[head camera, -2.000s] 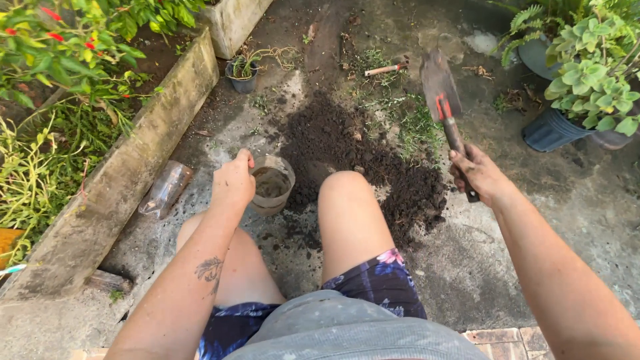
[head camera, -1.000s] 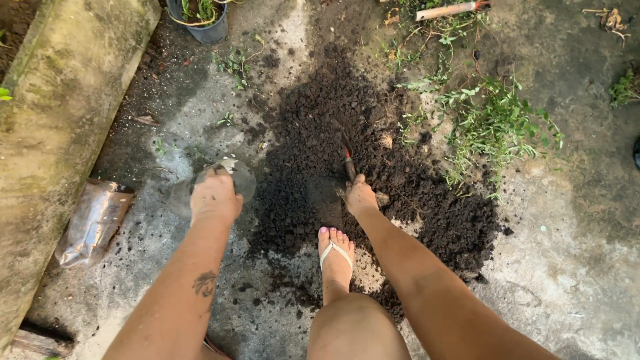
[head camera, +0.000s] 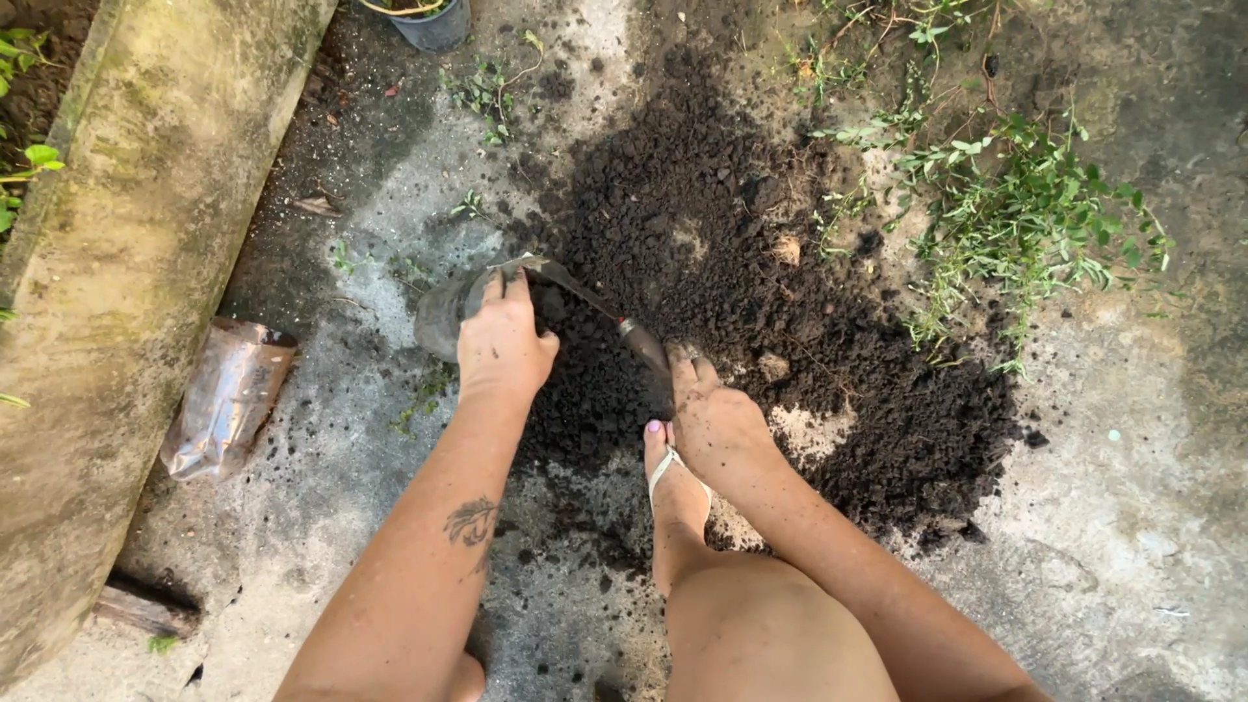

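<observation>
My left hand (head camera: pixel 505 341) grips the rim of a grey translucent pot (head camera: pixel 444 317), which lies tipped with its mouth toward the soil. My right hand (head camera: pixel 717 409) holds the dark handle of a garden trowel (head camera: pixel 645 349). The trowel's blade reaches into the pot's mouth, and its tip is hidden there. Dark loose soil (head camera: pixel 682 205) is heaped on the concrete around and to the right of the trowel. My fingers on the handle are close above my sandalled foot (head camera: pixel 678 478).
A concrete curb (head camera: pixel 166 244) runs along the left, with a crumpled plastic bag (head camera: pixel 231 395) beside it. A dark plant pot (head camera: pixel 436 24) stands at the top. Uprooted green weeds (head camera: pixel 1024 205) lie right of the soil. A wood piece (head camera: pixel 146 609) is at lower left.
The trowel, held up at the right two seconds ago and over the soil one second ago, is now at the pot's mouth. The pot, upright at first, is tipped over. The view has tilted down.
</observation>
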